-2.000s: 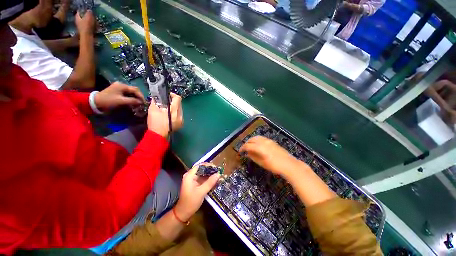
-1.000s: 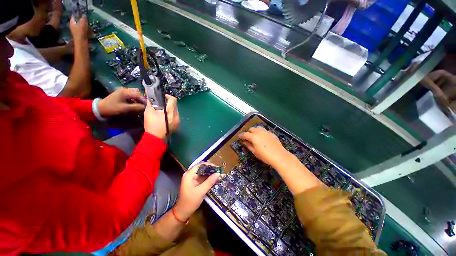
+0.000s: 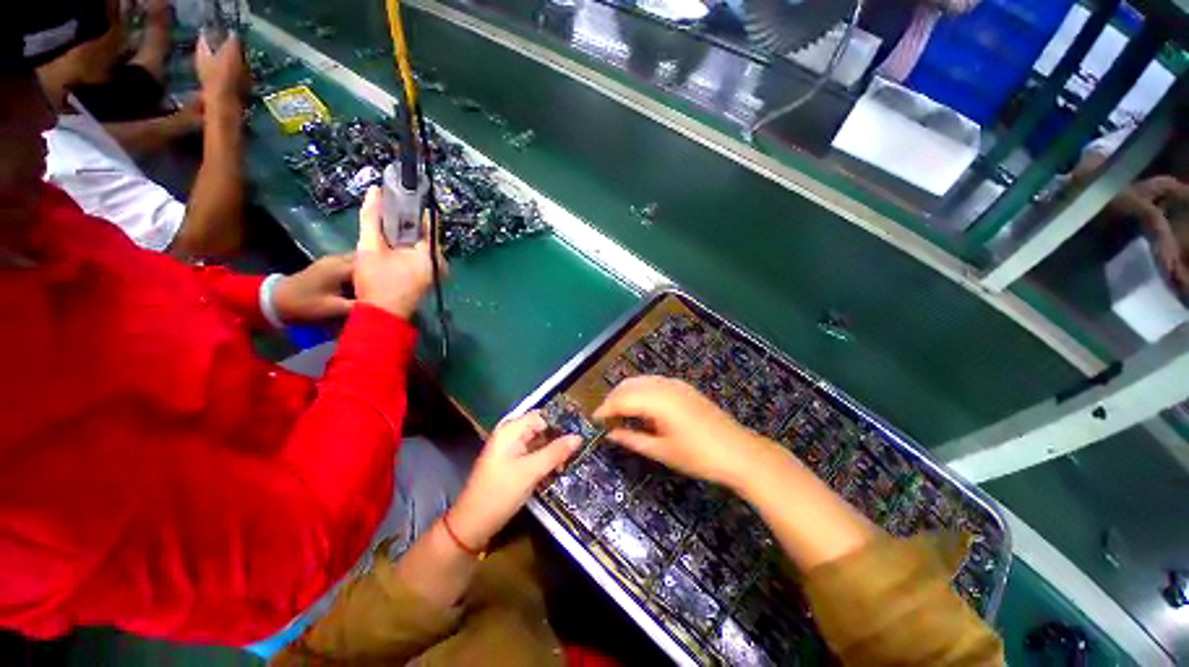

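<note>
The board tray point(image 3: 589, 349) has a silver rim and holds close rows of dark circuit boards, with a strip of brown base bare at its far left corner. My left hand point(image 3: 506, 472) holds a small circuit board point(image 3: 569, 418) between thumb and fingers over the tray's left edge. My right hand point(image 3: 665, 424) is beside it with its fingertips at the board's right edge. Whether the right fingertips grip the board or only touch it is unclear.
A person in red point(image 3: 313, 456) sits close on the left, holding a grey electric screwdriver point(image 3: 406, 209) under a yellow cord. A board pile point(image 3: 483, 209) lies on the green bench beyond. The green conveyor belt point(image 3: 743, 248) with loose boards runs behind the tray; a white post point(image 3: 1082, 437) stands right.
My right hand has moved from the tray's far left rows back towards my left hand. The board in my left hand now lies flatter. The neighbour's screwdriver hand has risen slightly.
</note>
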